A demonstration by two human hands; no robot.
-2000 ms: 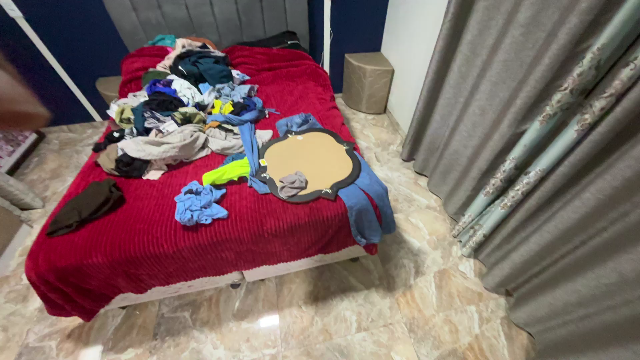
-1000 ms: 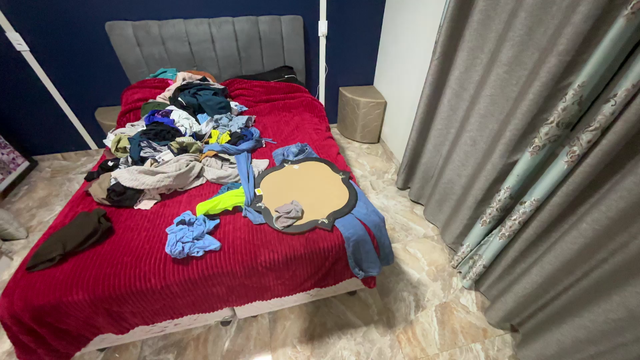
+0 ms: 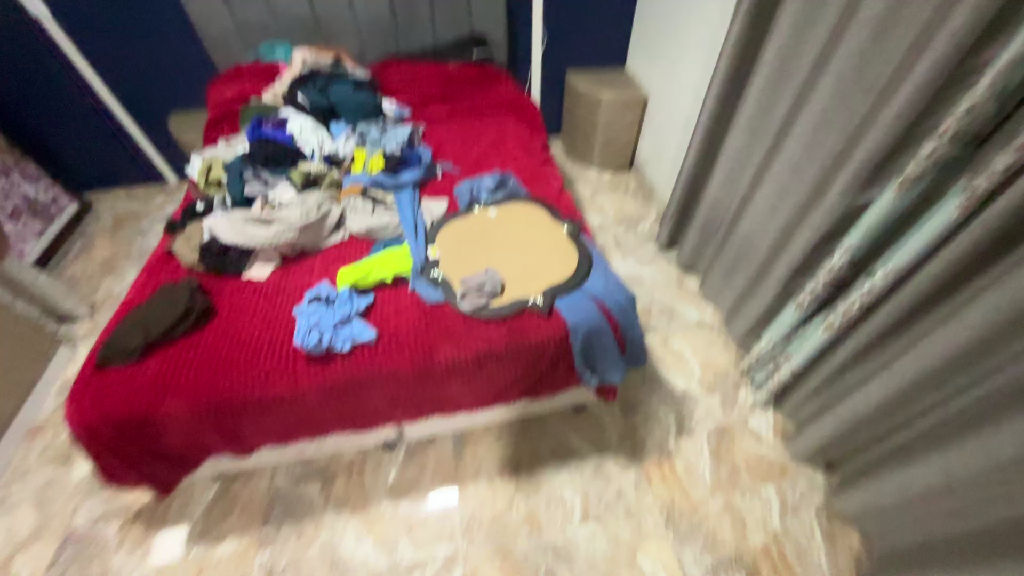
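Observation:
Neither my left hand nor my right hand shows in the blurred head view. A bed with a red ribbed blanket (image 3: 448, 360) bears a heap of mixed clothes (image 3: 272, 216). On its right part lies a dark-rimmed, scalloped board (image 3: 520, 248) with a tan face, a small grey cloth (image 3: 480, 290) on top. Blue denim (image 3: 596, 320) sticks out from under the board and hangs at the bed's corner. A crumpled light blue garment (image 3: 332, 318) and a neon yellow cloth (image 3: 374, 266) are left of the board. A dark brown garment (image 3: 156, 322) lies near the left edge.
Grey curtains (image 3: 904, 336) with a patterned pale green strip hang on the right. A beige bedside stand (image 3: 602, 118) is beside the grey headboard (image 3: 344, 28). Marble-look floor tiles (image 3: 640, 496) run around the bed. A purple patterned panel (image 3: 32, 196) is at the far left.
The view has shifted and blurred. The clothes and the board keep their places on the bed.

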